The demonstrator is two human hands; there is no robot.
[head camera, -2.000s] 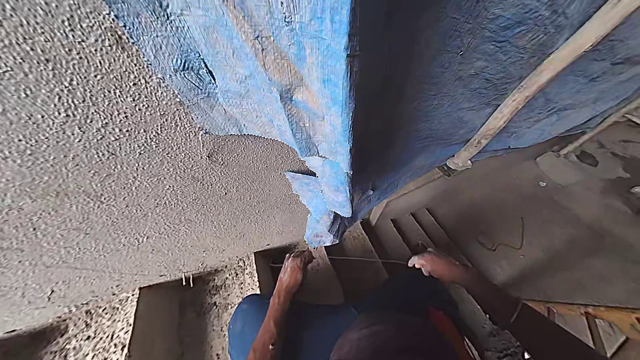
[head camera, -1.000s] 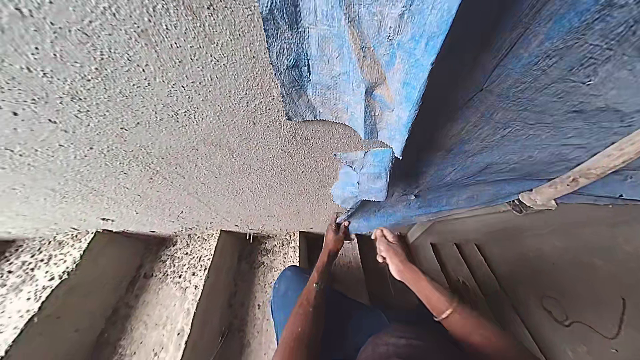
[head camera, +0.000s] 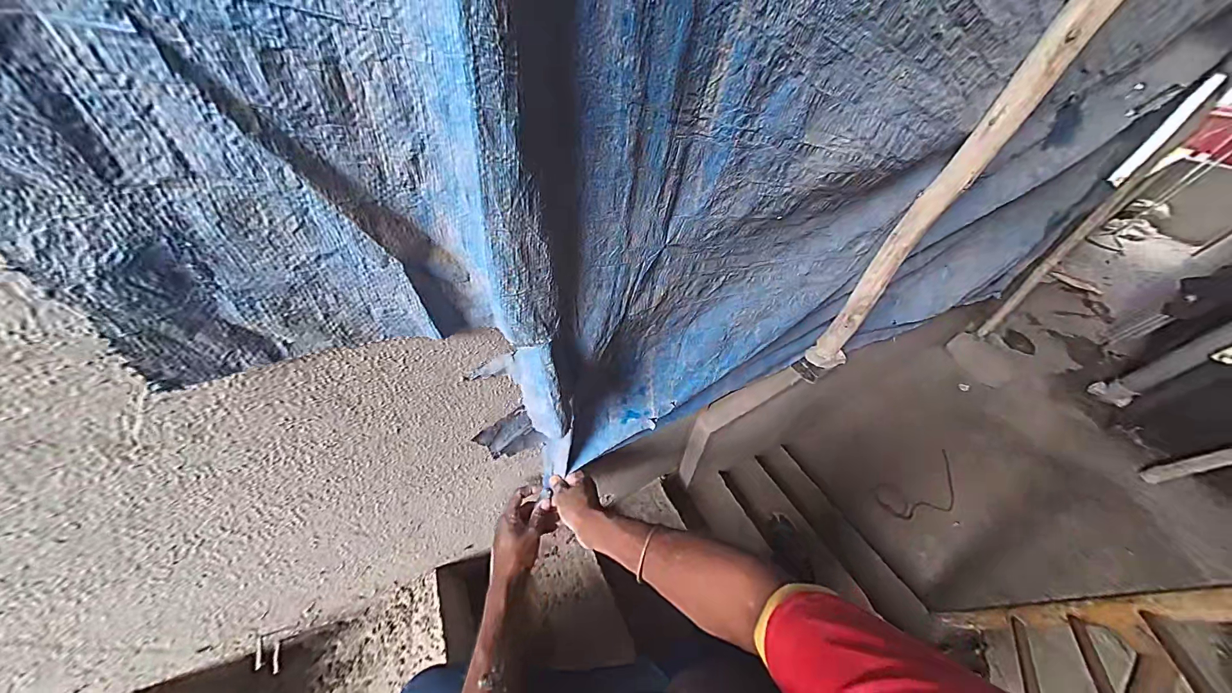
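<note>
A worn blue tarpaulin (head camera: 635, 192) hangs from above, over part of a rough plastered wall (head camera: 337, 481), and narrows to a gathered lower corner. My left hand (head camera: 523, 525) has its fingers bent at that corner's tip, on the wall side. Against it, my right hand (head camera: 575, 499) pinches the same tip between thumb and fingers. Torn flaps of the tarpaulin stick out to the left just above my hands. Whether the cord seen earlier is still between my fingers cannot be made out.
Concrete steps (head camera: 577, 602) lie below my hands and to the right. A wooden pole (head camera: 948, 183) slants across the tarpaulin on the right. A thin cord or wire (head camera: 919, 500) lies on the lower floor. Short metal prongs (head camera: 268, 653) stick out at the wall's bottom edge.
My hands were apart with a thin cord stretched between them; they have come together at the tarpaulin's lower corner. The tarpaulin now hangs gathered down to my fingers.
</note>
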